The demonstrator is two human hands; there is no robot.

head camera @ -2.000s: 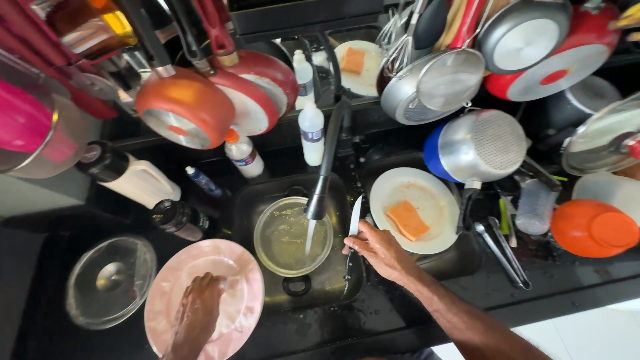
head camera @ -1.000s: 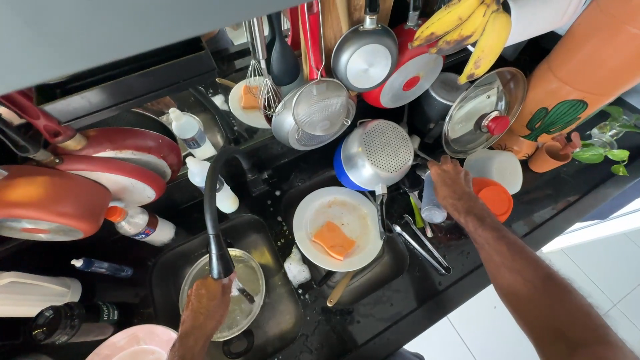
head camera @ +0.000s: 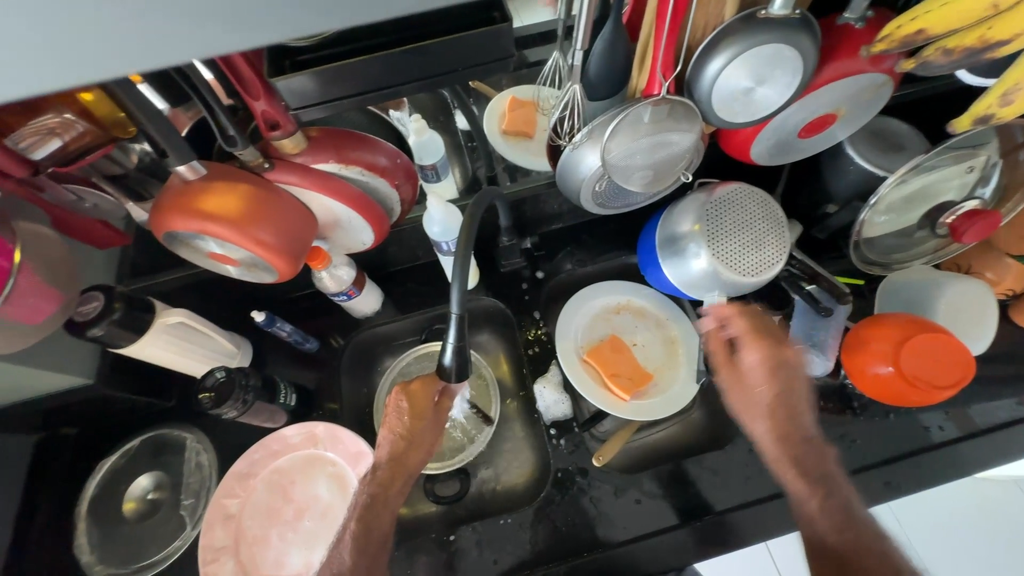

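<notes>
My left hand (head camera: 420, 416) is closed under the black faucet's spout (head camera: 454, 352), in the running water; a thin dark-tipped utensil, partly hidden by the splash, seems to stick out of it. Beneath is a round pot (head camera: 436, 460) of cloudy water in the left sink basin (head camera: 512, 472). My right hand (head camera: 748, 360), blurred, is beside the handle of an upturned metal colander (head camera: 744, 232); whether it holds anything is unclear. A white plate (head camera: 676, 360) with an orange sponge (head camera: 618, 366) rests over the right basin. A pink plate (head camera: 280, 496) lies left of the basin.
A glass lid (head camera: 144, 504) lies at lower left. Bottles (head camera: 348, 284) and red pans (head camera: 232, 224) line the back left. Right are an orange bowl (head camera: 908, 360), a white container (head camera: 936, 308) and a glass lid with red knob (head camera: 936, 200). A wooden handle (head camera: 616, 444) protrudes below the white plate.
My left hand has gone from the pink plate to under the faucet. My right hand, which held a knife by the sink, reached to the items at right and has come back left to the colander.
</notes>
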